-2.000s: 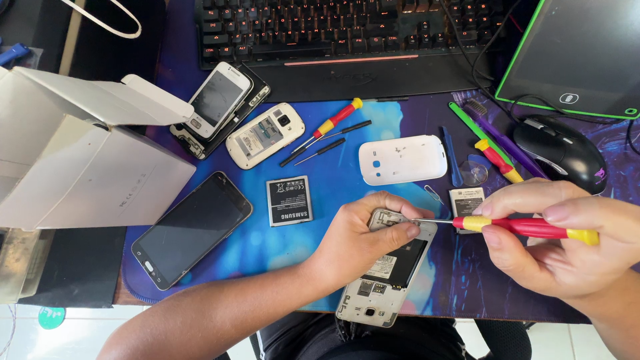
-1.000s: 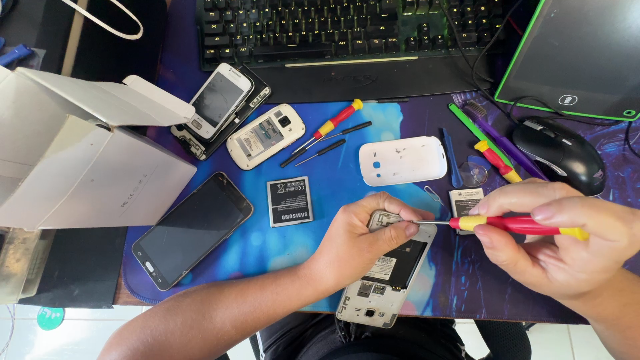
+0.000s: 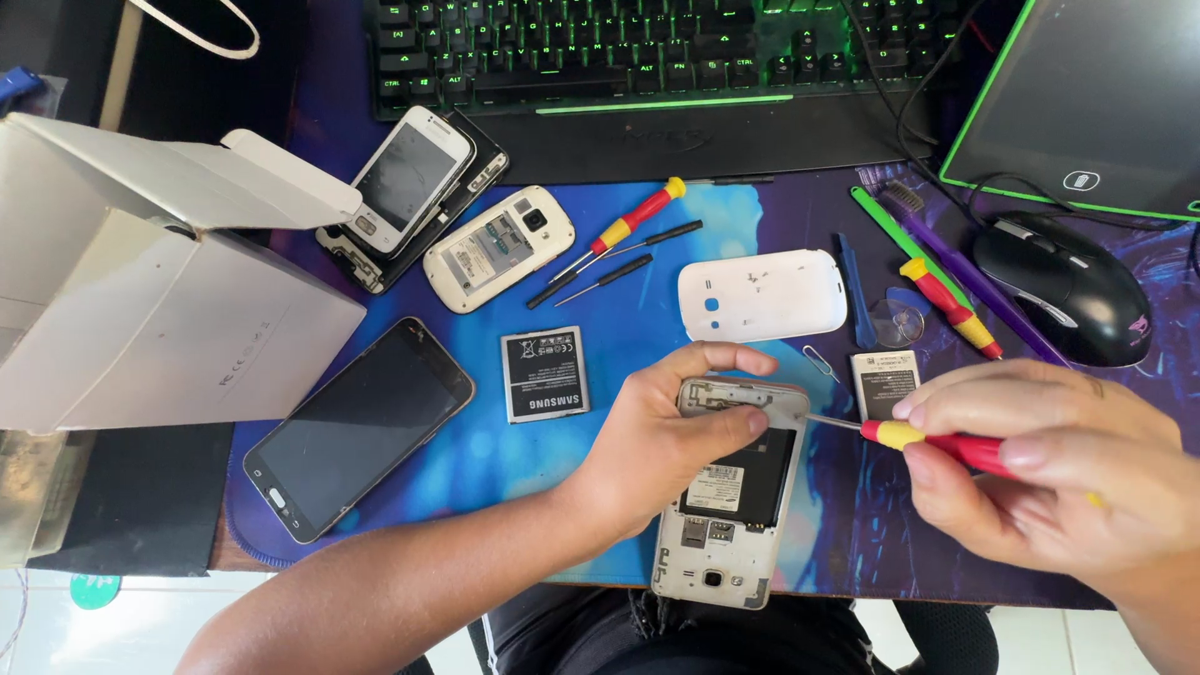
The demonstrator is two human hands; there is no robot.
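Note:
My left hand [image 3: 670, 436] grips the upper end of an opened smartphone [image 3: 778, 553], its thumb across the inner frame. The phone's bare battery bay and a camera show, and its lower end reaches the desk edge. My right hand [image 3: 1050, 459] holds a red and yellow precision screwdriver [image 3: 966, 450], whose shaft points left. The tip is at the phone's upper right edge; whether it sits in a screw cannot be told. Left of my left hand lies a Samsung phone battery [image 3: 546, 375]. A white back cover [image 3: 761, 295] lies above the phone, and a second battery [image 3: 884, 380] lies beneath my right fingers.
A dark smartphone [image 3: 361, 427] lies at left near a white box [image 3: 187, 328]. Further back are a white phone [image 3: 500, 248], a red-yellow screwdriver [image 3: 637, 216], a stacked phone [image 3: 412, 183] and a keyboard [image 3: 600, 56]. At right are a purple brush [image 3: 975, 272], a second screwdriver [image 3: 952, 309] and a mouse [image 3: 1064, 286].
The screwdriver's handle has tilted, its rear end now lower and largely hidden by my right hand. My left hand and the phone have stayed in place. The keyboard lighting has turned green.

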